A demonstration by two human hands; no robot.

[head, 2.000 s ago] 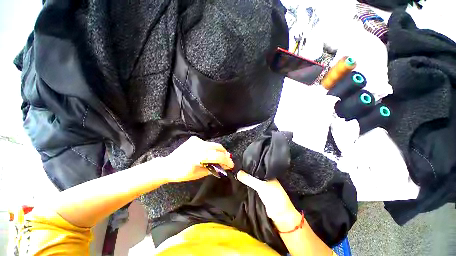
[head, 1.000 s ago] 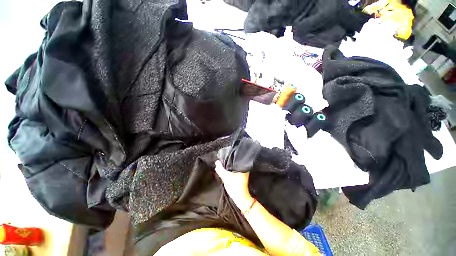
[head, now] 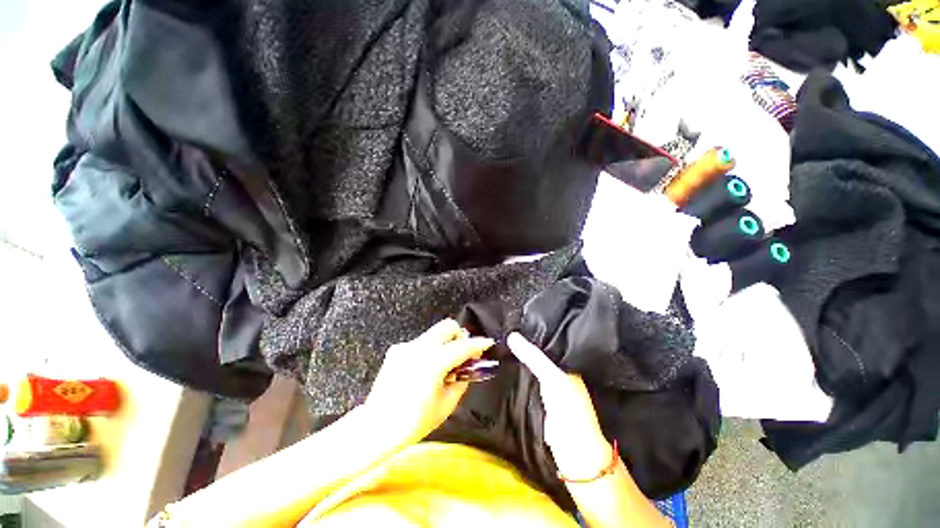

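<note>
A dark grey, speckled coat [head: 361, 320] with smooth black lining [head: 515, 196] is heaped across the table and my lap. My left hand [head: 417, 376] has its thumb and finger pinched near the black cloth, with a small metallic tool, apparently thread snips [head: 472, 371], held in the palm. My right hand [head: 562, 407], with a red string at the wrist, holds a fold of the black lining; its thumb points toward my left fingertips. The fingertips of the two hands are close but apart. Any needle or thread between them is too small to see.
A phone [head: 634, 157] lies beside an orange cone [head: 698, 177] and three black thread cones [head: 722, 194]. A second dark coat [head: 855, 227] is at right. White sheets [head: 768, 351] lie between. A red-orange cylinder [head: 70, 396] is at lower left. A blue basket [head: 675, 507] shows below.
My left hand, out of view one second ago, is back at the cloth with the metallic tool. My right hand stays on the lining. The view swung right and has turned back.
</note>
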